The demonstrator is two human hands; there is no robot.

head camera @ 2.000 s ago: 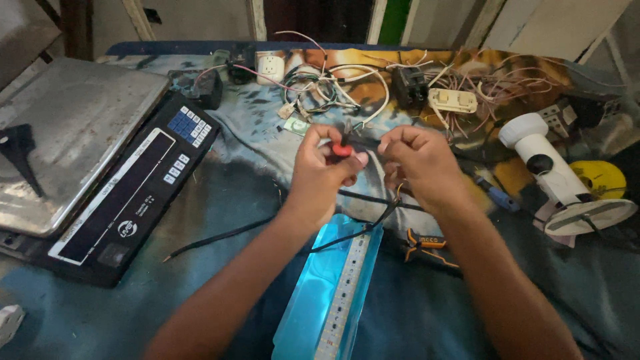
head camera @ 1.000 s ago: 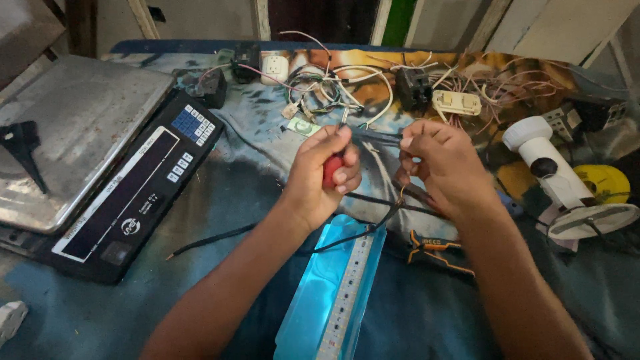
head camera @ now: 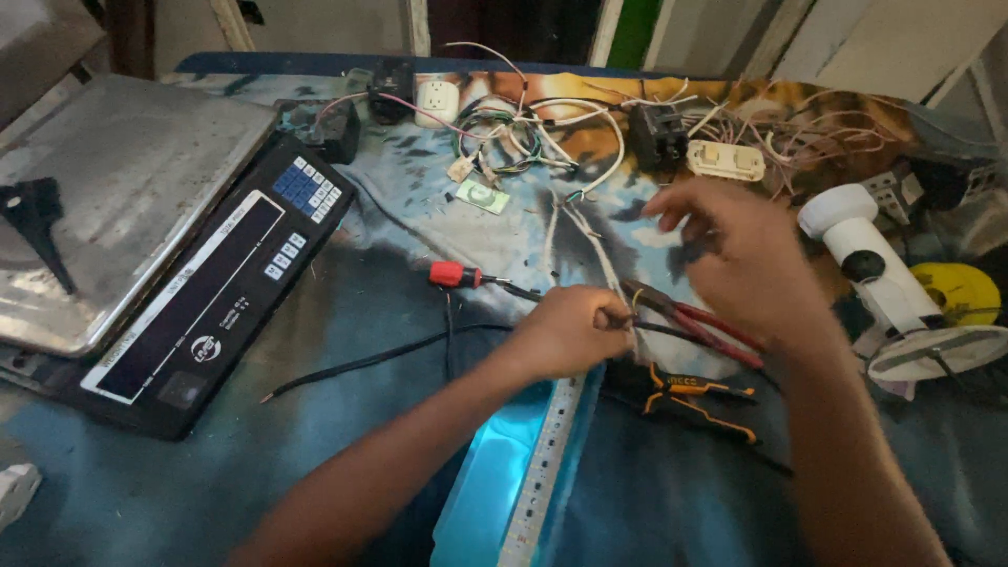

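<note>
My left hand point(head camera: 587, 327) pinches a black cable point(head camera: 673, 329) at its bared wires, above an LED strip point(head camera: 543, 465) on a blue backing point(head camera: 488, 465). My right hand point(head camera: 709, 244) is raised to the right, fingers apart, with nothing seen in it. Below it lie red-handled pliers point(head camera: 701, 319); black and orange pliers point(head camera: 697, 394) rest nearer me. A red-handled screwdriver point(head camera: 457, 274) lies left of my left hand. Another length of black cable point(head camera: 354, 366) reaches left to a bare copper end.
A digital scale point(head camera: 236, 291) with a metal platter stands at left. Along the back are a white outlet point(head camera: 437, 104), coiled wires point(head camera: 504, 138), a black breaker point(head camera: 657, 132) and a cream switch plate point(head camera: 724, 160). A white lamp-like device point(head camera: 882, 264) and yellow tape roll point(head camera: 957, 293) are at right.
The red screwdriver, earlier in my left hand, now lies on the cloth. My right hand has let go of the cable and lifted away. My left hand has moved toward the right and nearer me.
</note>
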